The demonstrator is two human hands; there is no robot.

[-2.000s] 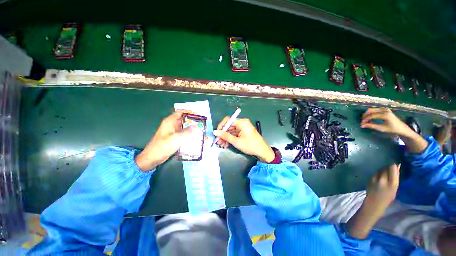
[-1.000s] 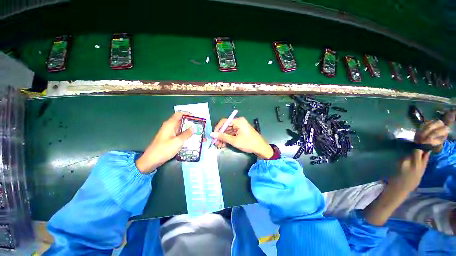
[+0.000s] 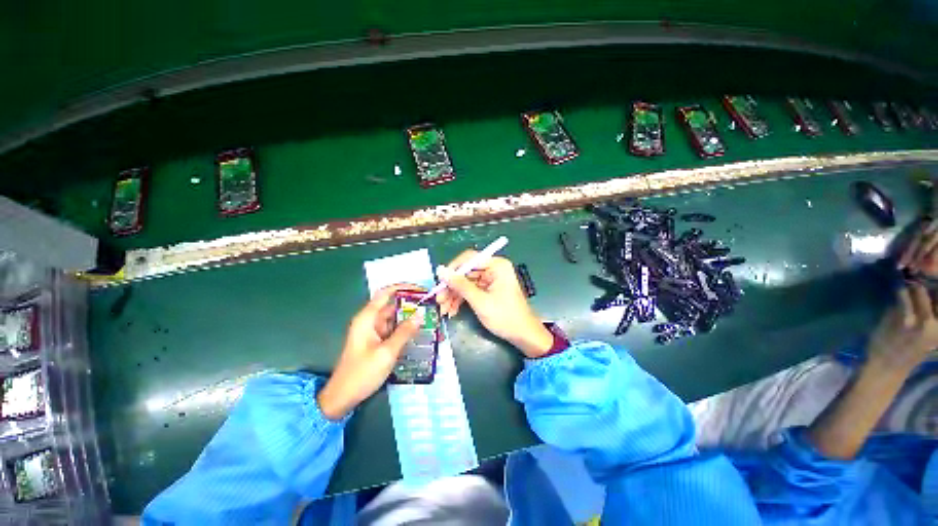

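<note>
My left hand [image 3: 367,351] holds an open phone assembly [image 3: 416,354] by its left side, thumb on its face near the top. The phone has a red rim and a green board. My right hand [image 3: 490,295] grips a slim white pen-like tool [image 3: 478,257], its lower tip at the phone's top end. Whether the tip touches is too small to tell. A pale blue-white sticker sheet [image 3: 434,437] lies on the bench beneath the phone.
A heap of small black parts [image 3: 663,269] lies at right. Phones [image 3: 430,154] sit on the green belt behind the worn rail [image 3: 339,231]. Clear trays [image 3: 67,390] stand at left. A dark rounded object [image 3: 875,202] and a neighbour's hands [image 3: 905,324] are at far right.
My right hand has brought the tool tip from beside the phone to its top end. The camera view has tilted, showing more trays at left. Belt phones have shifted in view.
</note>
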